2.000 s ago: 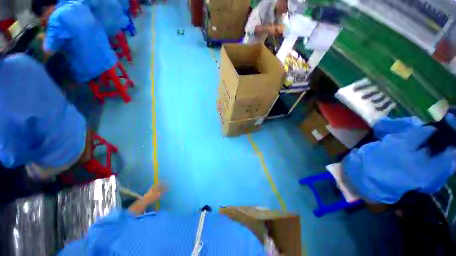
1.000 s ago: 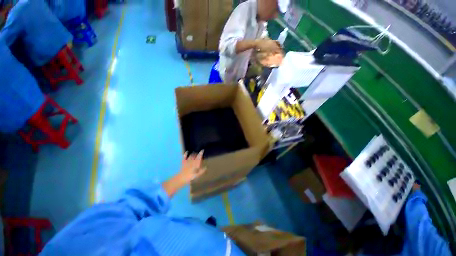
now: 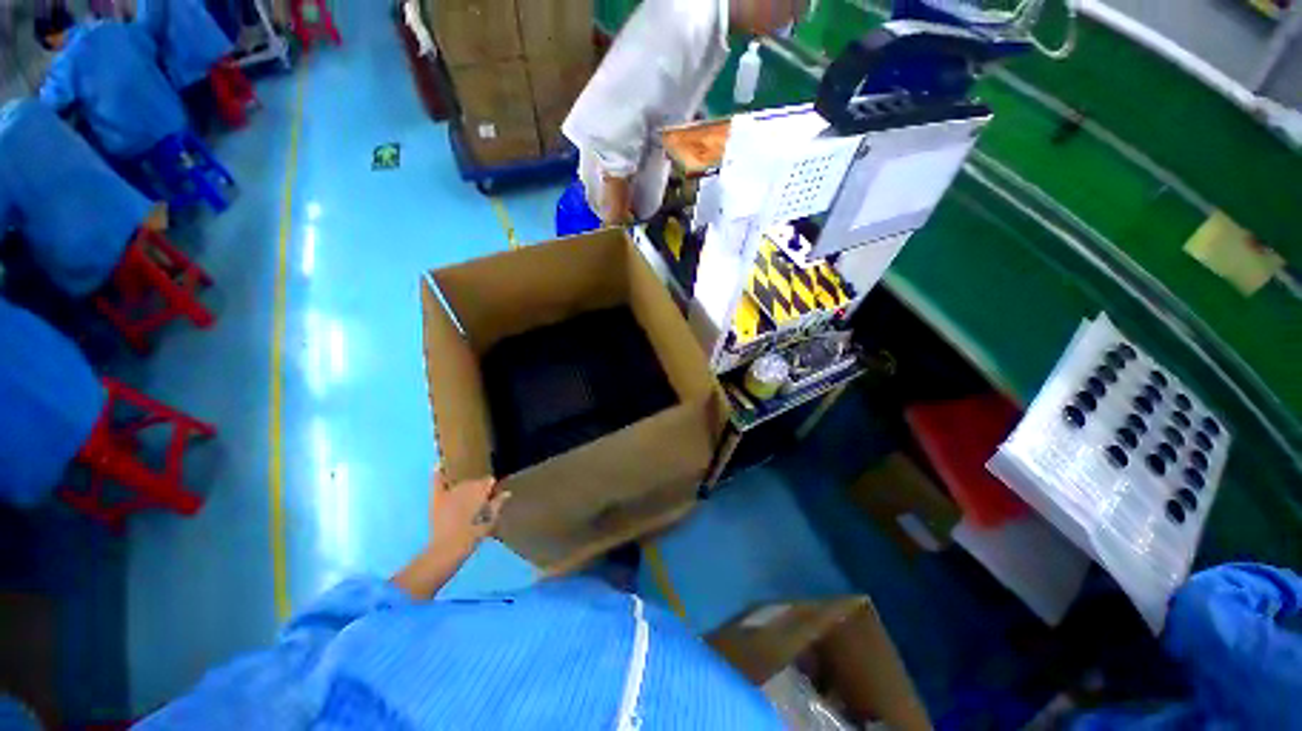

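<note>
A large open brown carton point(image 3: 600, 493) stands in front of me on the blue floor. Something black and flat point(image 3: 578, 386) lies inside it. My left hand point(image 3: 467, 517) is at the near left corner of the carton, with its fingers over the rim. My right hand is not visible; only my blue smock shows at the bottom of the view.
A small machine with yellow-black stripes point(image 3: 793, 293) stands right of the carton, with a person in white point(image 3: 650, 93) behind. A white tray with black round parts point(image 3: 1128, 443) is at the right bench. Another open carton point(image 3: 843, 643) is near me. Red stools point(image 3: 150, 443) stand left.
The open carton looks nearer and larger than two seconds ago. My left hand has moved from beside me onto the carton's near rim. The view has shifted toward the carton and the machine.
</note>
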